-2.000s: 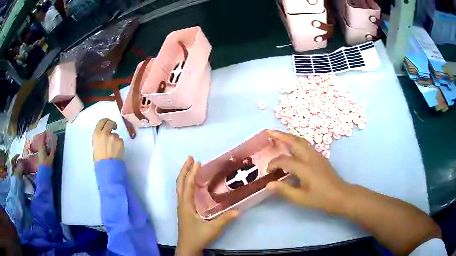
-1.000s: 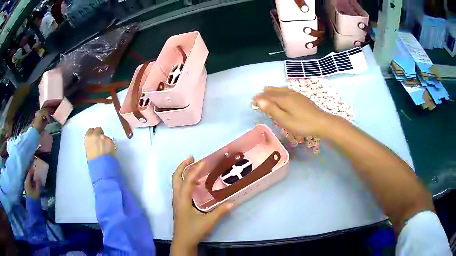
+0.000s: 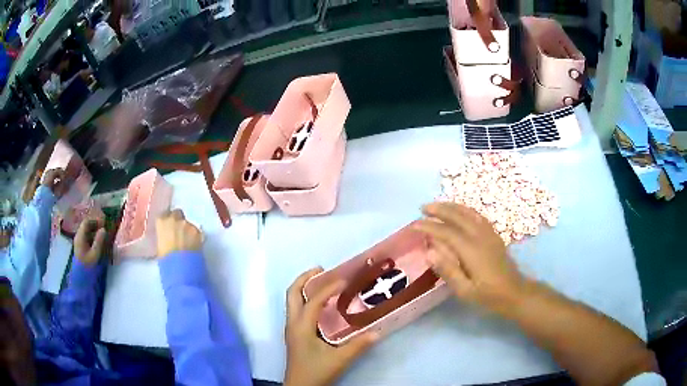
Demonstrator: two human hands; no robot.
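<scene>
A pink housing shell (image 3: 407, 313) lies open side up on the white-covered table, tilted with its right end farther away. A brown carrying strap (image 3: 403, 303) curves inside it around a black oval opening crossed by white (image 3: 385, 287). My left hand (image 3: 320, 332) grips the shell's near left end, thumb at the front wall. My right hand (image 3: 474, 252) is at the far right end, fingers over the rim and partly inside; its fingertips and anything between them are hidden. The pile of small pink discs (image 3: 501, 188) lies just beyond my right hand.
Stacked shells (image 3: 309, 173) stand at the table's back left. Strapped shells (image 3: 482, 87) stand at the back, behind a sheet of black rectangles (image 3: 520, 134). A coworker's blue sleeve (image 3: 199, 317) and hand are close on the left, beside another shell (image 3: 143, 211). Card pieces (image 3: 648, 143) lie right.
My right hand has come back from the disc pile to the shell's right end. My left hand still holds the left end. A shell now stands by the coworker's hand. The view has shifted.
</scene>
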